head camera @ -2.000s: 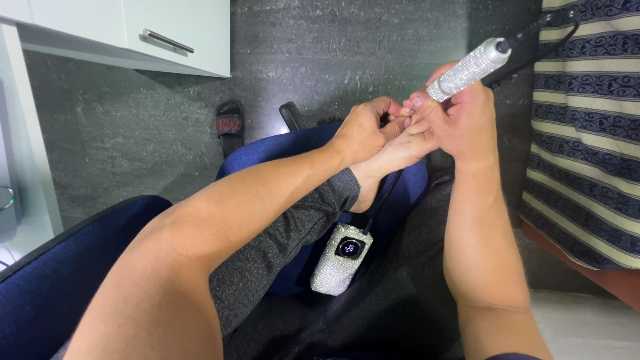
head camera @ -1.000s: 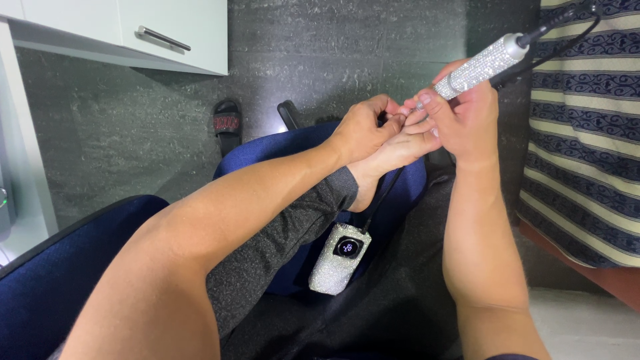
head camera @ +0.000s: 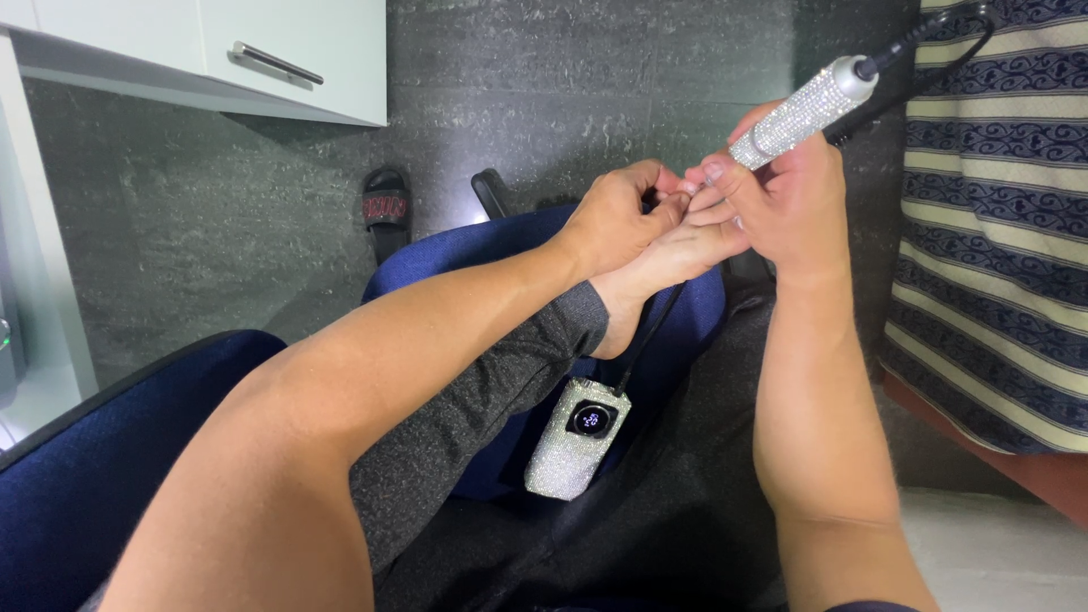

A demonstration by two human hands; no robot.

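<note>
A bare foot (head camera: 671, 255) in a dark grey trouser leg rests over the blue chair seat, its toes pointing up and right. My left hand (head camera: 625, 208) grips a small toe at the foot's far side between thumb and fingers. In my right hand (head camera: 786, 191) is a rhinestone-covered electric nail drill handpiece (head camera: 803, 110), tilted with its tip down toward the toes; that tip is mostly hidden by my fingers. My right hand touches the foot near the big toe. The drill's rhinestone-covered control unit (head camera: 574, 446) with a lit round display lies below the heel, a black cable at its top.
The blue chair seat (head camera: 476, 240) is under the leg, and a blue chair back (head camera: 127, 442) stands at lower left. A white cabinet (head camera: 293, 30) with a metal handle is at upper left. A black slide sandal (head camera: 387, 212) is on the dark floor. Patterned striped fabric (head camera: 994, 255) hangs at right.
The handpiece in my right hand has shifted slightly to the right since the earliest frame. My left hand keeps its hold on the toe, and the control unit stays where it was.
</note>
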